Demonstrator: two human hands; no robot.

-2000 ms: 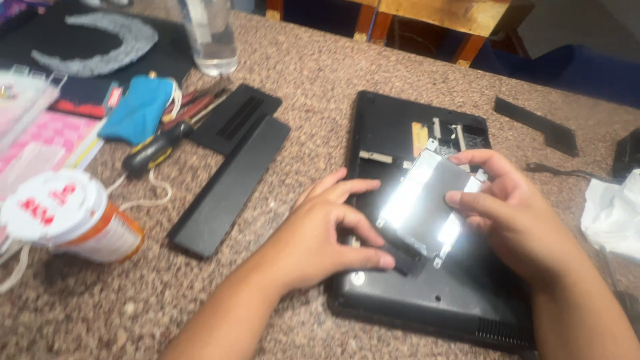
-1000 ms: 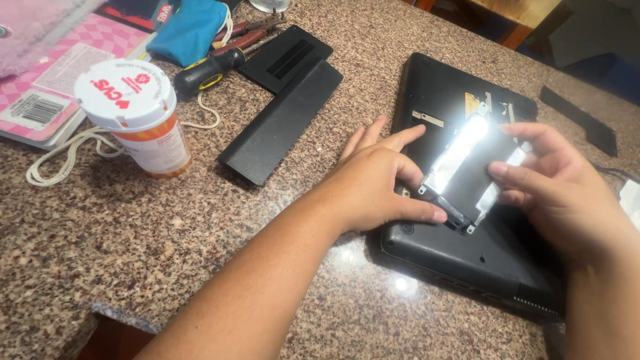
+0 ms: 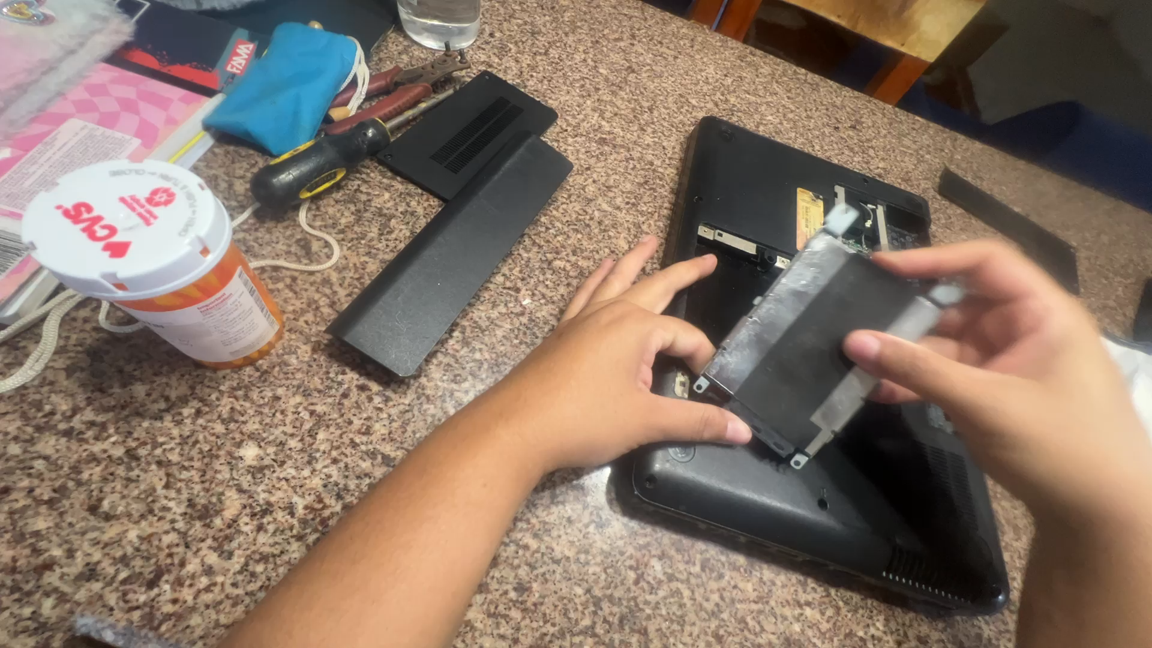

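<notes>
A black laptop (image 3: 747, 490) lies upside down on the speckled countertop, its bays uncovered. Above it my right hand (image 3: 981, 351) grips a hard drive in a metal bracket (image 3: 801, 342), thumb on the top face, fingers behind the far edge. The drive is tilted, its near end low over the laptop. My left hand (image 3: 639, 369) is at the laptop's left edge, thumb and index finger apart at the drive's lower left corner; whether they pinch it I cannot tell. The other left fingers are spread. The drive and both hands hide part of the bay.
Left of the laptop lie a laptop battery (image 3: 459, 261), a vented black cover (image 3: 468, 126), a screwdriver (image 3: 315, 166), pliers (image 3: 387, 99), a blue pouch (image 3: 283, 85) and an orange pill bottle (image 3: 216, 315). A glass (image 3: 439, 20) stands behind. Another black cover (image 3: 1008, 220) lies right.
The view has shifted and come closer. The bracketed drive stays in my right hand over the laptop, while my left hand remains by its lower corner.
</notes>
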